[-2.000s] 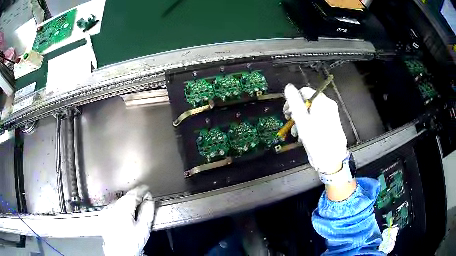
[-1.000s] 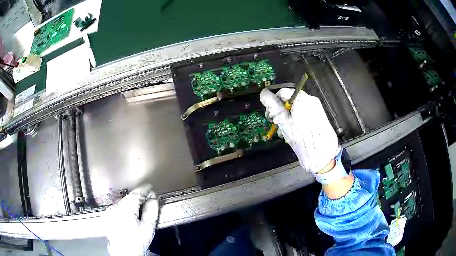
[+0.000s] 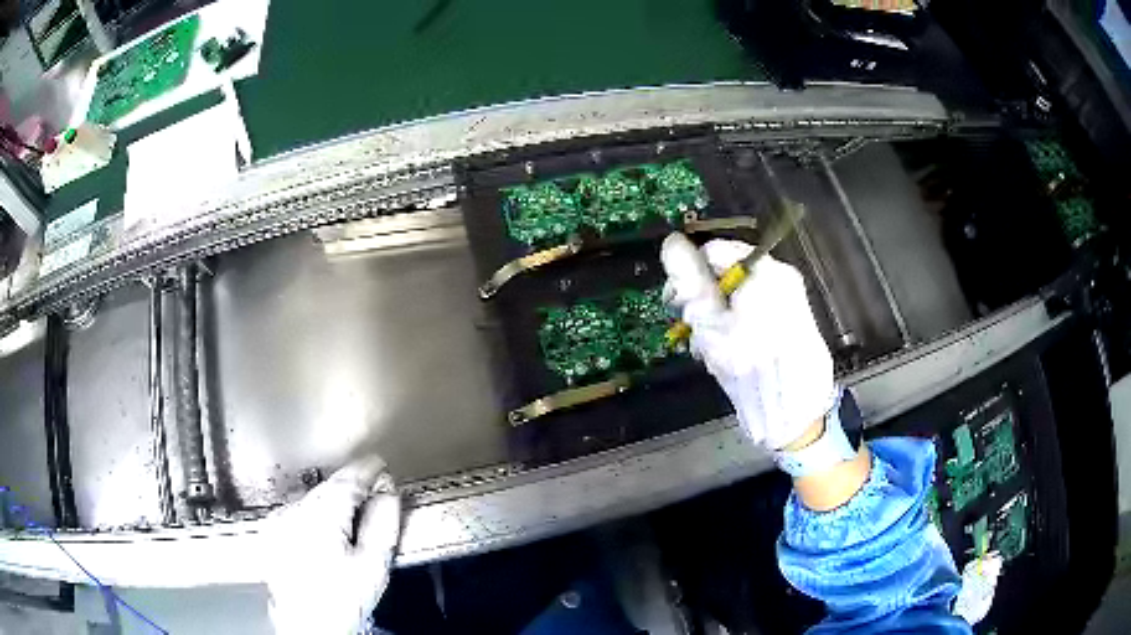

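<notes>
A black solder pallet (image 3: 496, 360) lies on the conveyor with two green PCB panels. The far PCB panel (image 3: 605, 202) shows whole; the near one (image 3: 581, 340) is partly covered by my right hand. Brass-coloured hold-down clips (image 3: 568, 401) lie beside the panels. My gloved right hand (image 3: 757, 341) is closed around yellow-gripped tweezers (image 3: 733, 278), over the right end of the near panel; their far end is blurred. My gloved left hand (image 3: 332, 546) rests on the near conveyor rail, fingers curled; I cannot tell whether it holds anything.
Metal conveyor rails (image 3: 583, 471) run along both sides of the pallet. Another pallet with green boards (image 3: 1060, 186) is at the far right. More boards in a black carrier (image 3: 986, 453) lie at lower right. Beyond are a green mat (image 3: 496, 56) and a sample board (image 3: 143, 68).
The pallet has shifted right along the conveyor in the view. My right hand has moved left relative to the pallet, covering more of the near panel. My left hand stays at the rail.
</notes>
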